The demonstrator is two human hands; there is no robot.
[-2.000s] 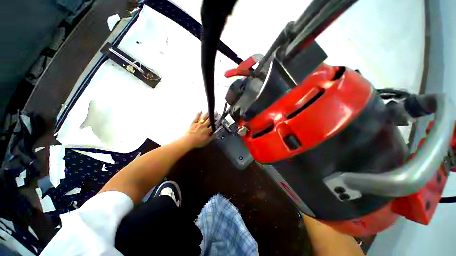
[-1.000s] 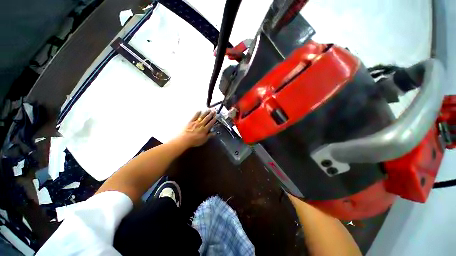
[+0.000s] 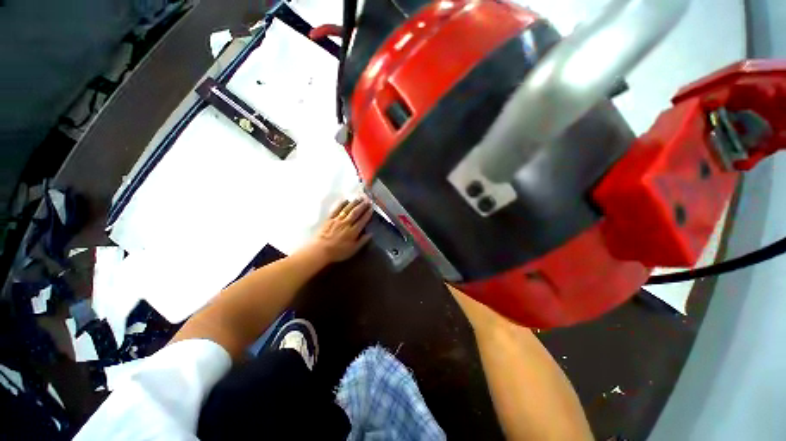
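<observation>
The red and black cloth cutting machine fills the upper right, with its grey metal handle towards me. Part of its flat base plate shows below the motor on the dark table. My left hand lies spread, palm down, at the edge of the white marker paper, close beside the base plate, holding nothing; a ring is on one finger. My right forearm reaches up behind the motor, which hides my right hand. Dark navy fabric shows along the paper's edges.
A narrow dark and silver clamp lies on the paper at upper left. Navy and white offcuts are strewn at the left on the dark table. A black power cord runs off right. A checked cloth and a shoe show below.
The machine has swung up and left in view, its motor now covering the area beyond my left hand. My right forearm has shifted left with it. My left hand stays almost in place.
</observation>
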